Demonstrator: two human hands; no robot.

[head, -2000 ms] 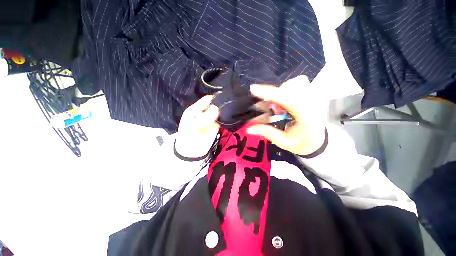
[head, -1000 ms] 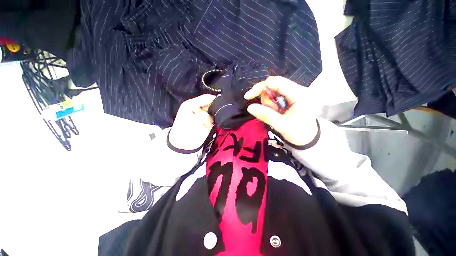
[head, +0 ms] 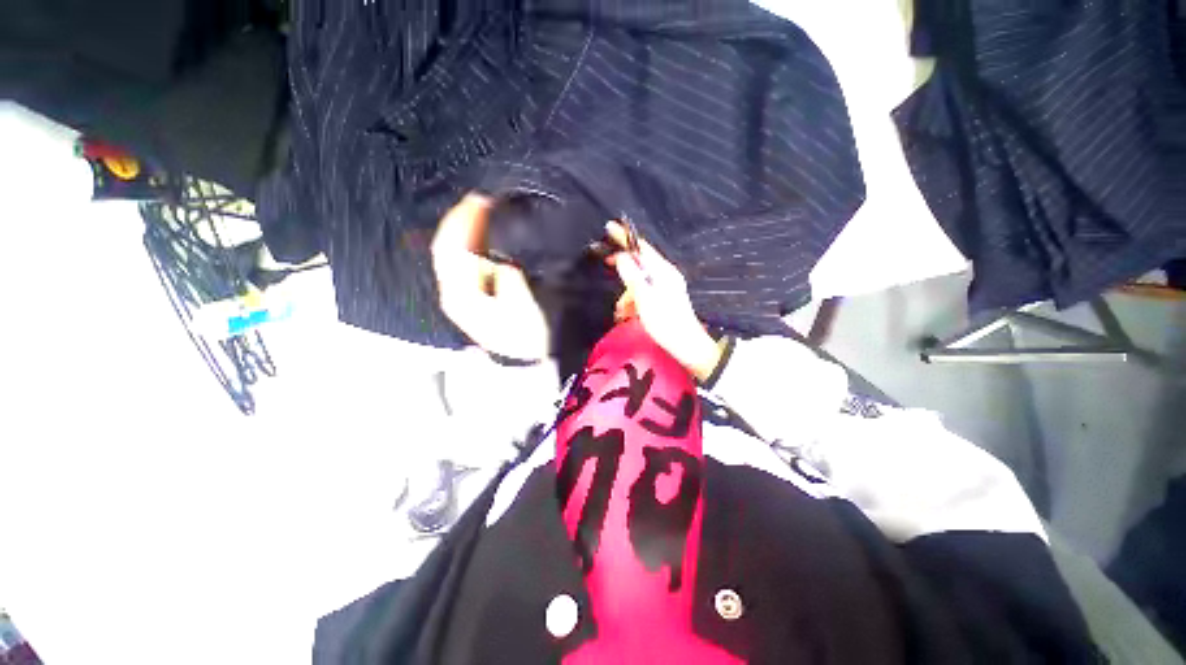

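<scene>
A dark pinstriped garment (head: 702,117) spreads from the top of the view down to my hands. Plain dark cloth of it is bunched between my hands. My left hand (head: 488,279) is blurred, at the left edge of this cloth, with its fingers curled around the edge. My right hand (head: 653,288) is at the cloth's right side. The small dark tips of the snips (head: 622,239) show at its fingers; the rest of them is hidden. The zipper teeth cannot be made out.
Another pinstriped garment (head: 1054,156) hangs over the table edge at right, above a metal leg (head: 1027,353). Black cloth (head: 143,78) lies at upper left. Black hangers (head: 195,279) with a blue-and-white item (head: 247,312) lie on the white table (head: 156,494) at left.
My left hand has moved up and turned over the cloth. My right hand has shifted left and turned, with the snip tips now pointing up. The zipper loop is no longer plain to see.
</scene>
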